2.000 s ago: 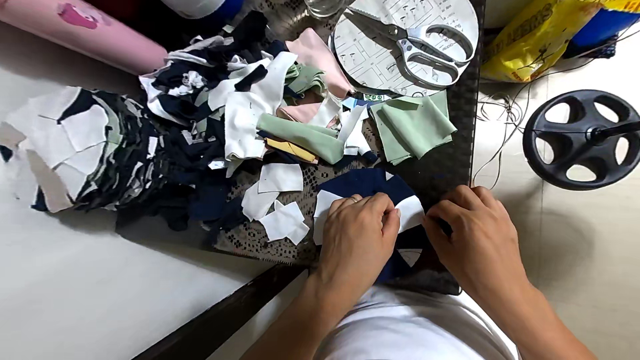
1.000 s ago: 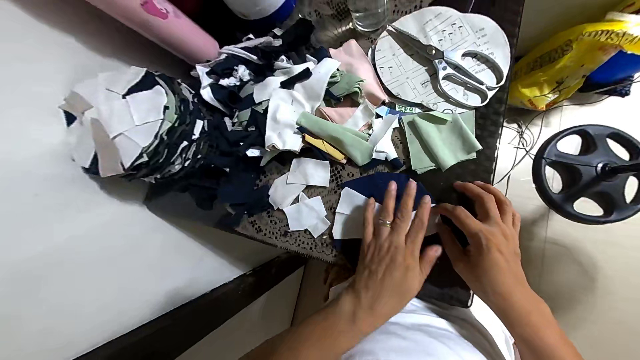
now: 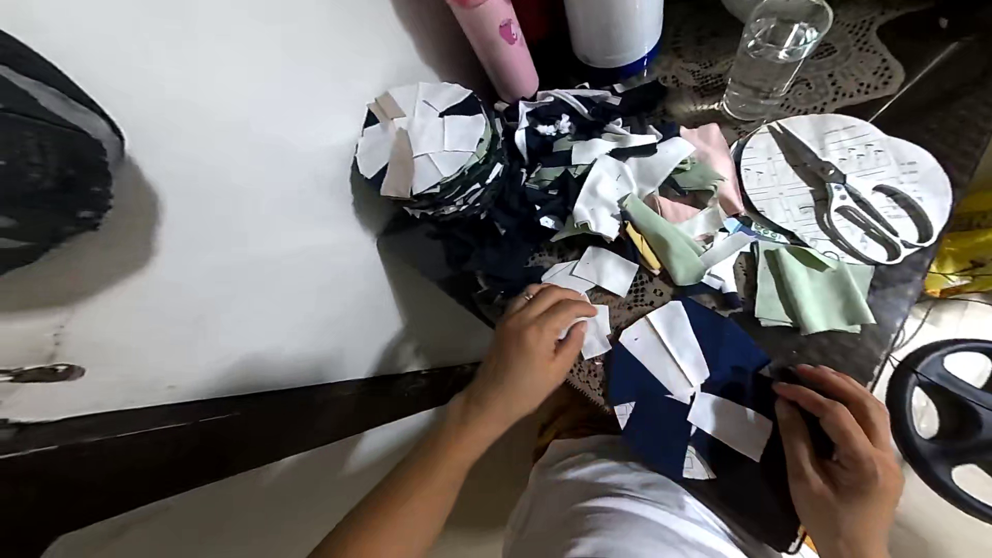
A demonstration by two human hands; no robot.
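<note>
My left hand (image 3: 542, 341) rests with curled fingers on white fabric pieces (image 3: 595, 329) left of a round patchwork; whether it grips one cannot be told. The patchwork has navy fabric pieces (image 3: 647, 422) and white fabric strips (image 3: 732, 425) laid over printed paper, bits of which show at its lower edge. At its right edge is my right hand (image 3: 841, 434), thumb and fingers bent around dark material; its hold is unclear. Another white piece (image 3: 606, 270) lies above my left hand. Folded green fabric (image 3: 814, 291) is just above the patchwork, to the right.
Scissors (image 3: 845, 198) lie on round printed paper (image 3: 775, 178) at the upper right. A glass of water (image 3: 775, 58) stands behind. Mixed fabric scraps (image 3: 612, 186) are heaped in the middle, beside a tall stack of round patchworks (image 3: 430, 147). A pink bottle (image 3: 500, 46) stands behind these, and a black wheel (image 3: 945, 418) at the right.
My left hand has left the patchwork and moved left to the white pieces. More white strips now show on the patchwork. The view has shifted to the left.
</note>
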